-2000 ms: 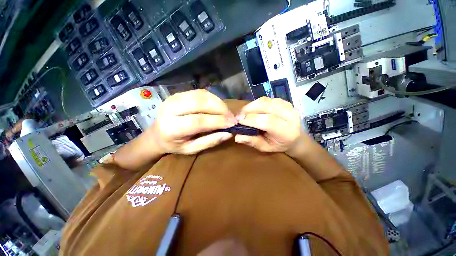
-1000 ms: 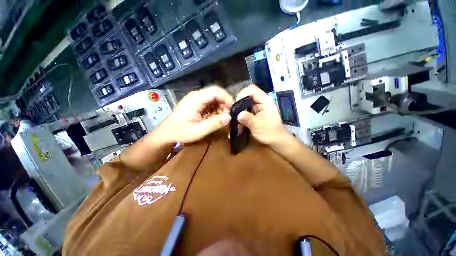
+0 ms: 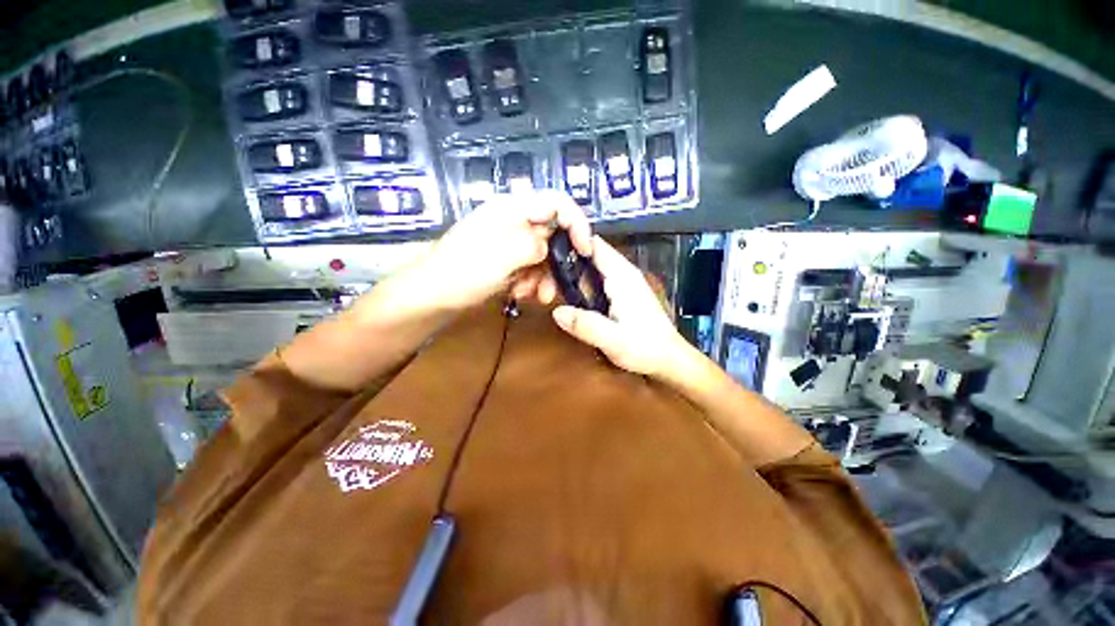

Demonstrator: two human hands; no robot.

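A black phone unit [image 3: 572,272] is held between my two hands in front of my chest, tilted. My left hand [image 3: 507,251] touches its upper left side with bent fingers. My right hand [image 3: 630,320] grips its right side, thumb at the lower end. Fingers hide parts of the unit. Beyond my hands a clear blister tray [image 3: 556,116] holds several black units, with some pockets empty at the upper right. A second blister tray [image 3: 320,128] to its left also holds black units with pale labels.
A white slip [image 3: 800,99], a white desk fan [image 3: 861,159], a blue cloth [image 3: 926,184] and a green box [image 3: 1009,209] lie on the dark bench at right. A machine with a small screen [image 3: 742,357] and metal fixtures [image 3: 844,328] stands at right. Another machine [image 3: 232,330] stands at left.
The view has swung so the trays sit more centrally and the fan shows fully. The unit was held edge-on, then upright; it is now tilted between both hands, nearer the tray.
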